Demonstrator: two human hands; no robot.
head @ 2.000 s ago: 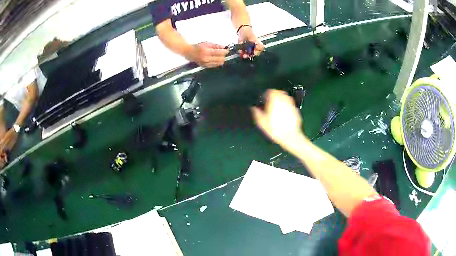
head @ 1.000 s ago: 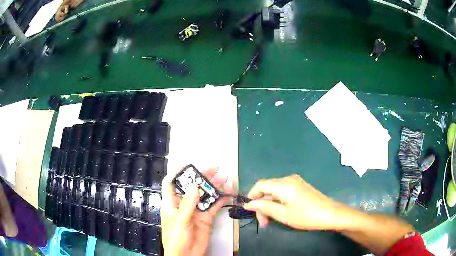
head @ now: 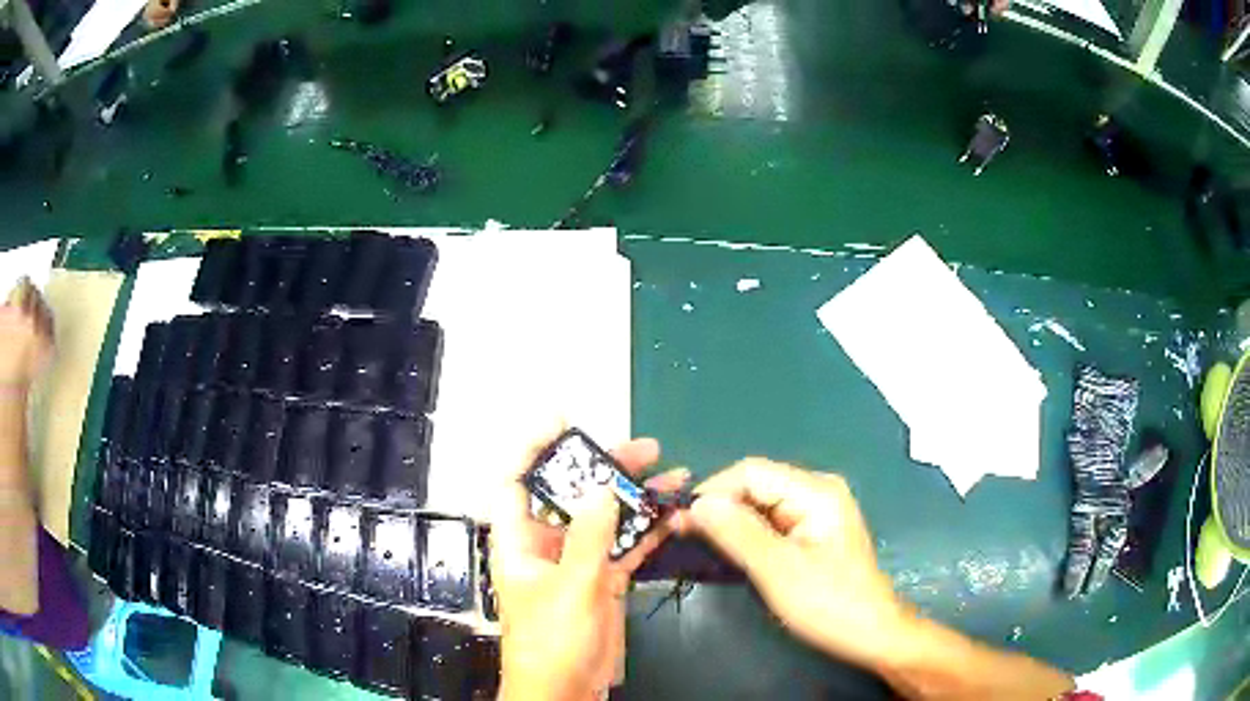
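Note:
My left hand [head: 562, 582] holds a circuit board in a black bottom housing [head: 592, 490], open side up, with pale and blue parts showing. The left thumb lies over its lower part. My right hand [head: 802, 548] is just to the right, its thumb and fingers closed on the black output cable [head: 675, 501] near the housing's end. Part of the cable is hidden by the fingers. Black top covers [head: 309, 452] lie in rows on the white board [head: 548, 322] at the left.
White sheets [head: 939, 359] lie on the green bench [head: 727, 356], with a striped glove [head: 1101, 473] and part of a fan [head: 1220, 473] at the right. Boards and cables lie on the green belt [head: 494, 178]. Another person's arm [head: 19, 438] shows at the left edge.
Two seconds ago my right arm reached over the belt. Since one second ago, both hands with the housing have moved slightly right and up in view, and the right fingers stay on the cable.

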